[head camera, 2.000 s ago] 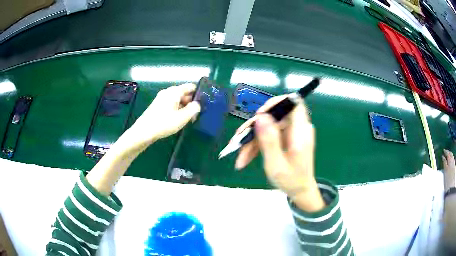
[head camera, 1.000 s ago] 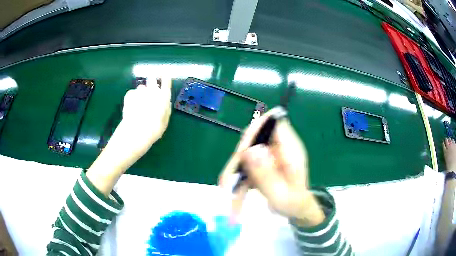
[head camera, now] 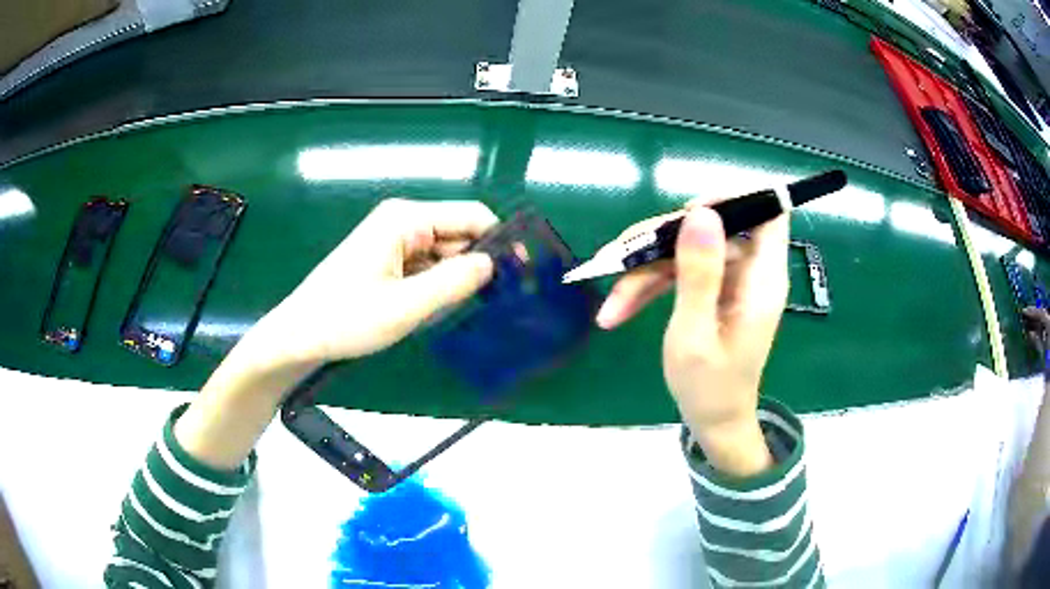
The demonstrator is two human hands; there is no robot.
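My left hand (head camera: pixel 380 282) grips a dark phone mid-frame (head camera: pixel 348 449) by its upper panel end and holds it tilted over the belt's front edge. Blue protective film (head camera: pixel 507 334) shows on the panel end, blurred. My right hand (head camera: pixel 720 322) holds black pen-like tweezers (head camera: pixel 737 214), their pale tips pointing left at the frame's upper panel area. Whether the tips touch it I cannot tell. A shiny heap of peeled blue film (head camera: pixel 409 541) lies on the white surface between my forearms.
Two mid-frames with dark patches, one near (head camera: pixel 184 276) and one further left (head camera: pixel 84 274), lie on the green conveyor belt (head camera: pixel 403 184). Another frame (head camera: pixel 816 276) lies behind my right hand, partly hidden. A red tray (head camera: pixel 961 138) stands far right. A person's hand (head camera: pixel 1035 328) shows at the right edge.
A second ago the blue-film frame lay on the belt; now my left hand holds it up. My right hand and tweezers moved up and right from near the film heap, toward the frame.
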